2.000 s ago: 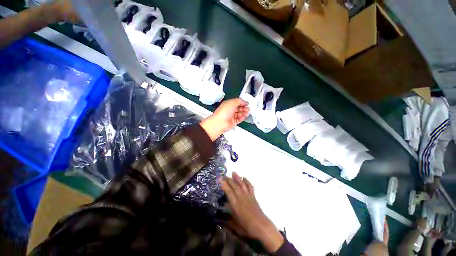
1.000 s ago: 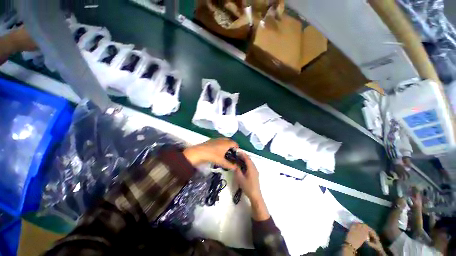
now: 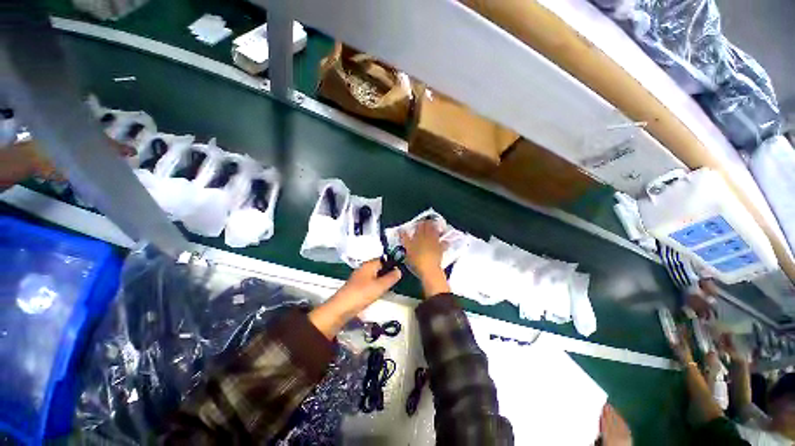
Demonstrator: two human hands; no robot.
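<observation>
My left hand [image 3: 360,290] holds a small black cable bundle [image 3: 393,260] in its fingertips at the belt's near edge. My right hand [image 3: 424,248] lies on a white foam bag [image 3: 403,228] on the green belt, fingers on its upper part; whether it grips the bag is hard to tell. Just left of it, two white bags [image 3: 326,228] each have a black cable on top. To the right, several white bags [image 3: 526,283] lie in an overlapping row with no cable visible. Loose black cables [image 3: 377,381] lie on the pale surface before me.
A blue bin [image 3: 54,322] and clear plastic over black cables [image 3: 192,348] are at left. A grey post [image 3: 96,131] crosses the left side. Cartons [image 3: 458,131] and a power strip [image 3: 710,231] are beyond the belt. Co-workers' hands show at both sides.
Both hands have moved from over the pale surface up to the belt. They have parted; the left keeps a cable, the right is now on a bag. The view has shifted, showing more shelf.
</observation>
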